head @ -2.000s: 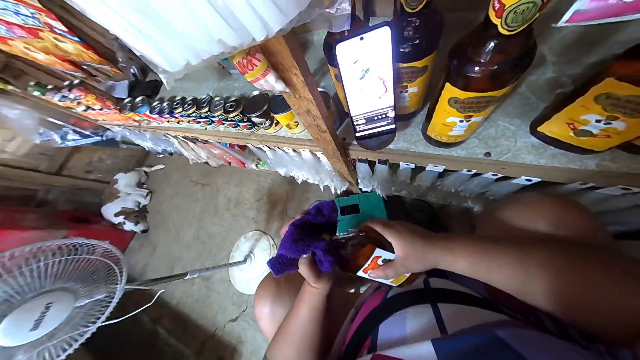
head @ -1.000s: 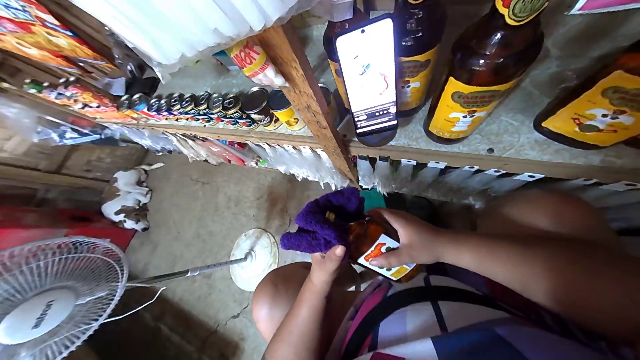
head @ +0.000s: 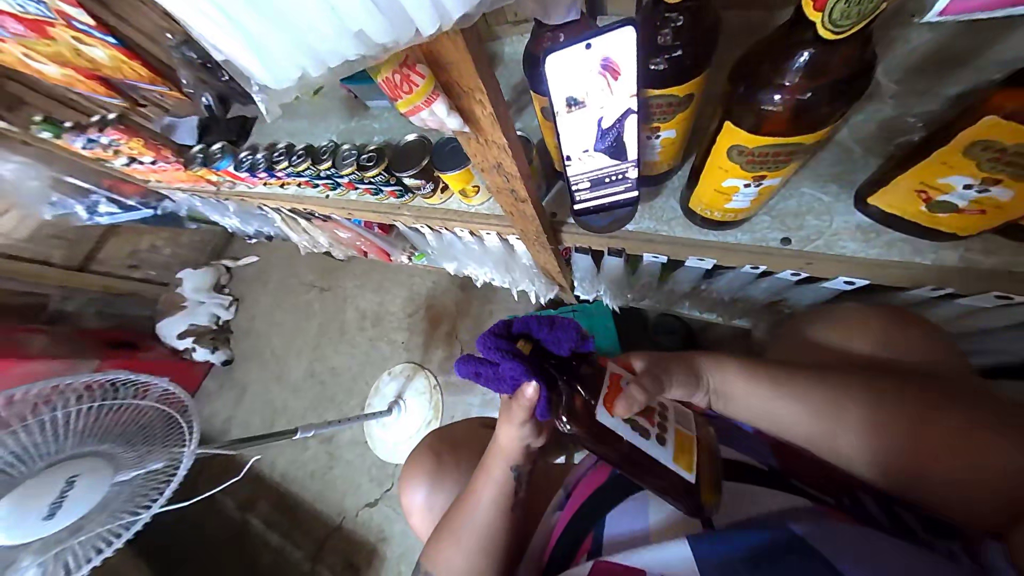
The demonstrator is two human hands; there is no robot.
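My right hand (head: 652, 384) grips a brown glass bottle (head: 588, 428) by its body, over a white label with red and yellow parts. The bottle lies tilted above my lap, its neck toward the upper left. My left hand (head: 524, 416) holds a fluffy purple cloth (head: 512, 352) around the neck and shoulder of the bottle; the cap end shows between its folds. Just behind the cloth is a green container (head: 602, 324), partly hidden.
A lit phone (head: 596, 128) leans on brown bottles on the shelf (head: 800, 264) above my hands. More yellow-labelled bottles (head: 744, 168) stand right; cans (head: 348, 164) line the left. A wooden post (head: 500, 136), a standing fan (head: 80, 480) and a dog (head: 200, 316) are also near.
The bottle has turned so that more of its length and label shows, its base now toward the lower right. The purple cloth has moved onto the bottle's neck. The picture on the phone differs.
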